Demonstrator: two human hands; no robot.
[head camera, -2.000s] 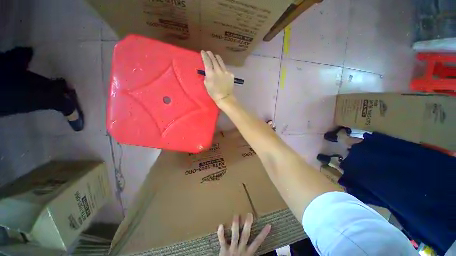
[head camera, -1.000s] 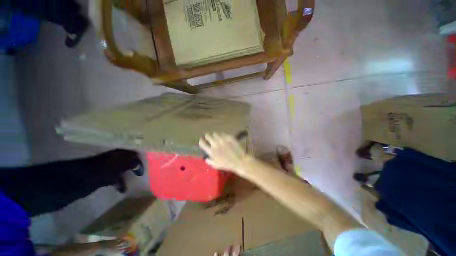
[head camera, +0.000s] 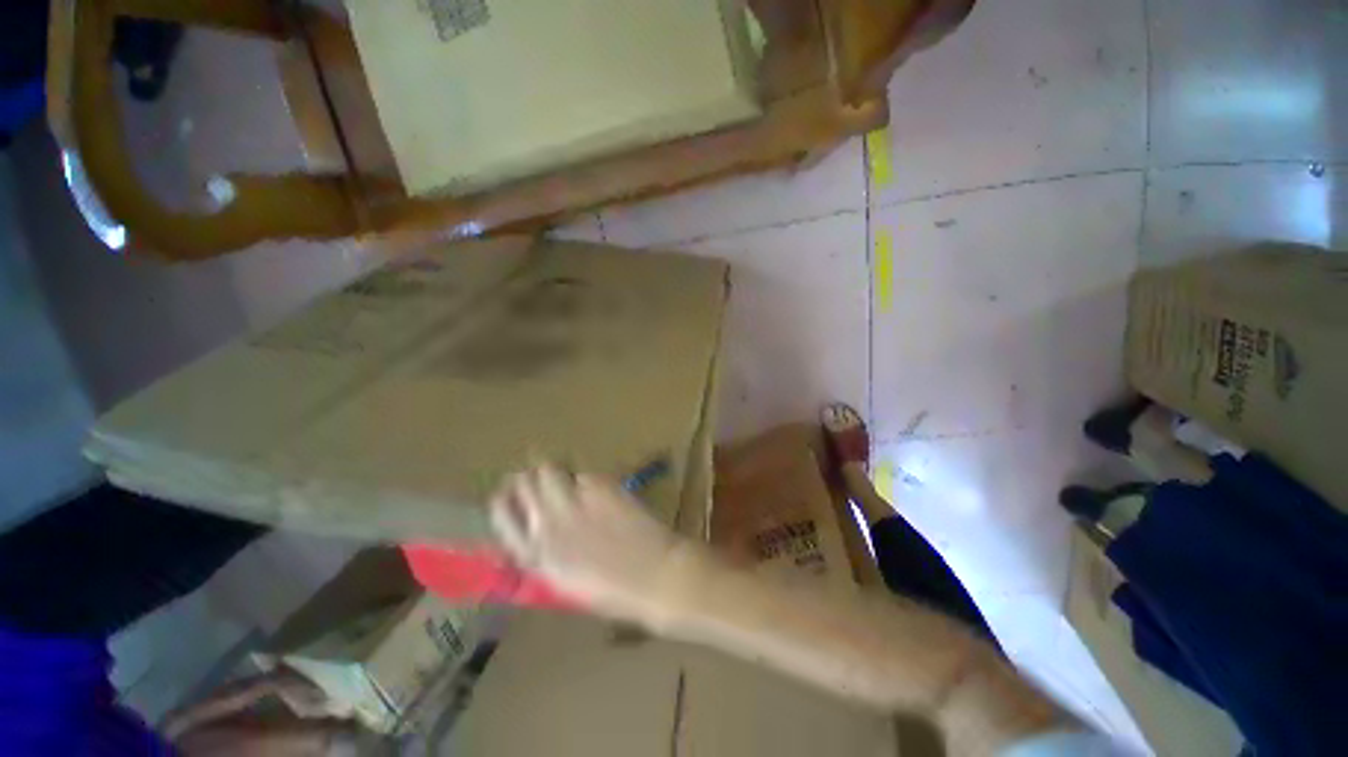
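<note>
A thick stack of flattened cartons (head camera: 429, 348) lies over the red stool (head camera: 481, 574), covering most of its top. My right hand (head camera: 555, 535) is at the stack's near edge, fingers curled on it, slightly blurred. I cannot make out a pen in it. My left hand is out of the picture. More flattened cartons with black print (head camera: 591, 688) lie below my right forearm, close in front of me.
A wooden chair (head camera: 636, 170) holding flat cartons (head camera: 547, 89) stands beyond the stack. An open carton (head camera: 387, 651) and a person's hand (head camera: 259, 710) are at lower left. A person in dark clothes (head camera: 1257, 592) and cartons (head camera: 1242, 333) are at right.
The stack has come over the stool, which was bare at first. The chair came into view and looks nearer. My left hand left the picture at the bottom; my right hand moved down and left.
</note>
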